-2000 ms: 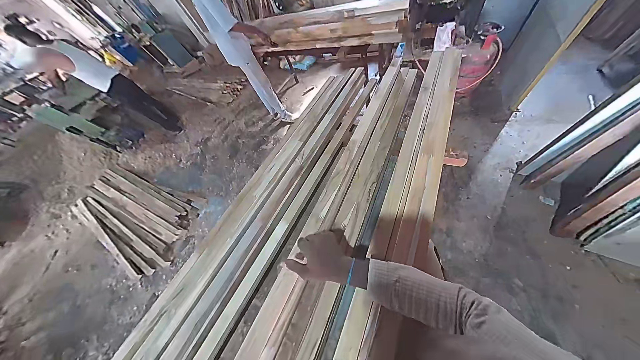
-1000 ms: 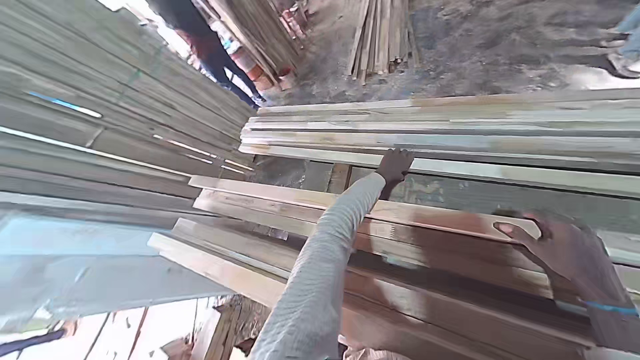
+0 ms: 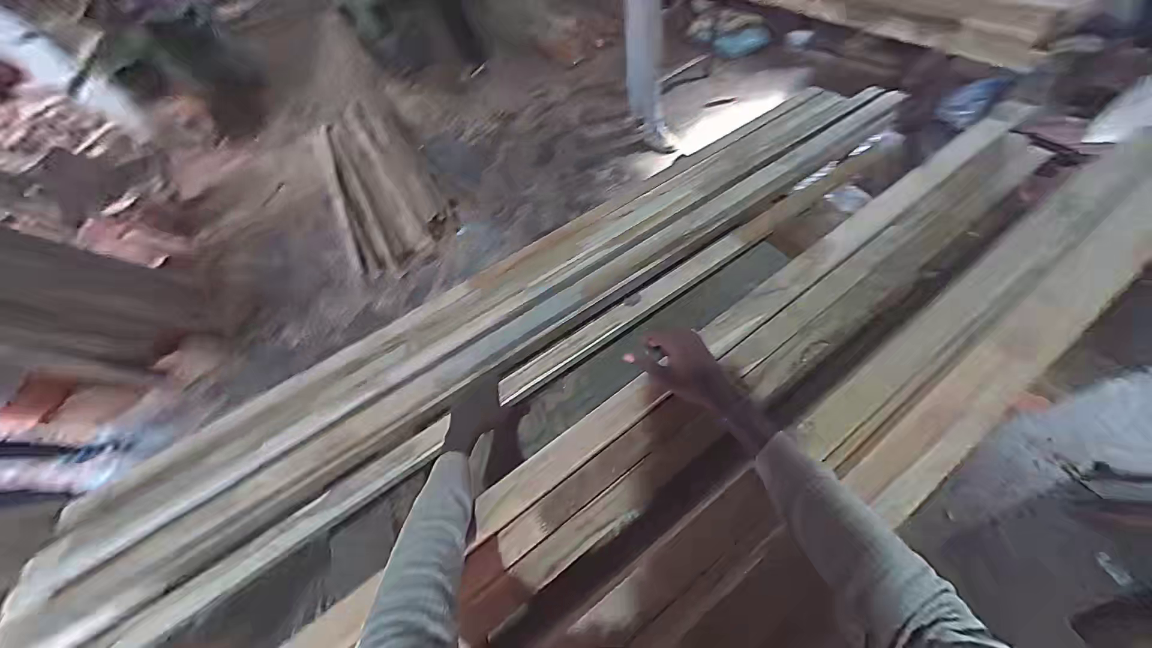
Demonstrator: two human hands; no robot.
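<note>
Long wooden planks lie side by side in rows, running from lower left to upper right. My left hand (image 3: 479, 416) is on a narrow wooden strip (image 3: 621, 315) beside the far row of planks (image 3: 432, 337), its fingers wrapped over the strip. To the right, my right hand (image 3: 679, 364) is above the edge of the middle row of planks (image 3: 810, 301), fingers apart, with nothing seen in it. Between the strip and the middle row a dark flat surface (image 3: 585, 396) shows. Nearer on the right lies another row of planks (image 3: 990, 333).
On the dirt floor beyond the rows lies a small pile of wooden strips (image 3: 382, 193). A pale post (image 3: 643, 72) stands behind the far planks. More stacked timber (image 3: 954, 27) is at the top right. Much of the left side is blurred.
The view has swung round strongly. A second ago my right hand was at a plank in the near row; now it is off it with fingers apart. My left hand has a narrow strip beside the far row.
</note>
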